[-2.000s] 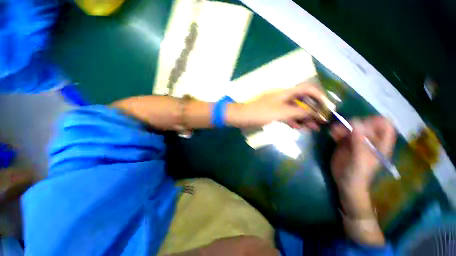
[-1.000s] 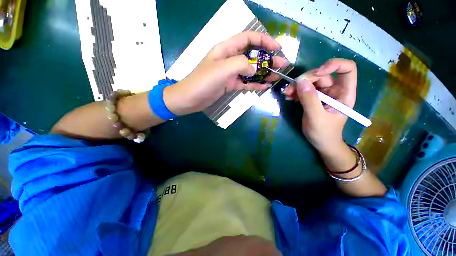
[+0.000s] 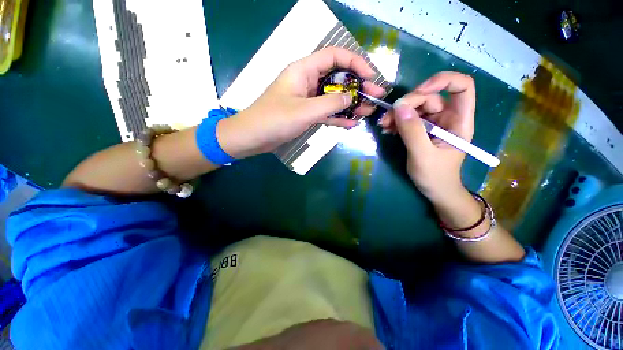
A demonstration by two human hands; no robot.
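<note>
My left hand [image 3: 300, 99] is shut on a small round electronic unit [image 3: 339, 89], dark with yellow and silver parts, held between thumb and fingers. My right hand [image 3: 434, 130] holds slim tweezers [image 3: 464, 145], white at the rear and dark toward the tip. The tip touches or nearly touches the unit's right side; whether it grips anything is too small to tell. A white backing sheet with grey strips [image 3: 263, 72] lies under my left hand, partly hidden. A second sheet [image 3: 171, 75] lies to the left, with a stepped column of grey bars.
A white edge strip [image 3: 478, 48] crosses the upper right of the dark green tabletop [image 3: 287, 205]. Amber tape [image 3: 529, 164] lies at the right. A fan [image 3: 594, 266] stands at the right edge, a yellow tray [image 3: 12, 34] at the upper left. Another unit [image 3: 566, 25] sits beyond the strip.
Since two seconds ago the view has shifted and sharpened. In the last second the thumb moved over the unit's lower part, while the tweezer tip stayed at its right side.
</note>
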